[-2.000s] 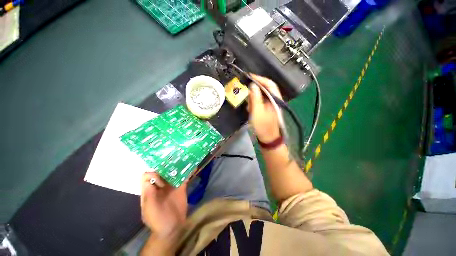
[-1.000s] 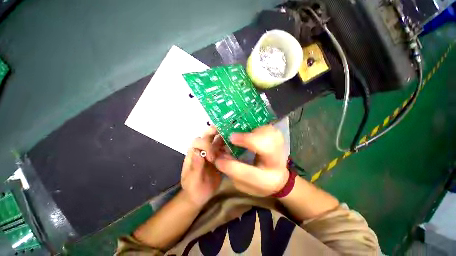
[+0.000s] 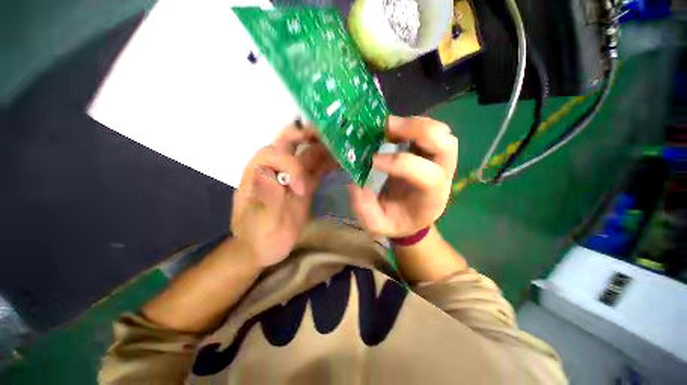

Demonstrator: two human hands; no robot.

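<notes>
The green circuit board panel [image 3: 324, 79] is tilted above the bench edge, its pale-speckled side showing. My left hand [image 3: 273, 184] is at its lower left edge, fingertips partly hidden behind the board, with a tiny pale cylindrical component [image 3: 283, 178] between its fingers. My right hand [image 3: 410, 177] grips the board's lower right edge between thumb and fingers. The white sheet [image 3: 188, 90] lies under and left of the board. Small dark parts stick out past the board's left edge.
The solder waste cup [image 3: 361, 34] with silvery bits stands beyond the board. The yellow sponge [image 3: 459, 37] is right of it. Cables [image 3: 520, 83] hang down from the feeder side. A white box [image 3: 618, 301] is at the right. Black matting [image 3: 68, 188] covers the bench at left.
My right hand has let go of the soldering iron cable area and come to the board, now holding its right edge. The board has been lifted and tilted more steeply. The view has shifted.
</notes>
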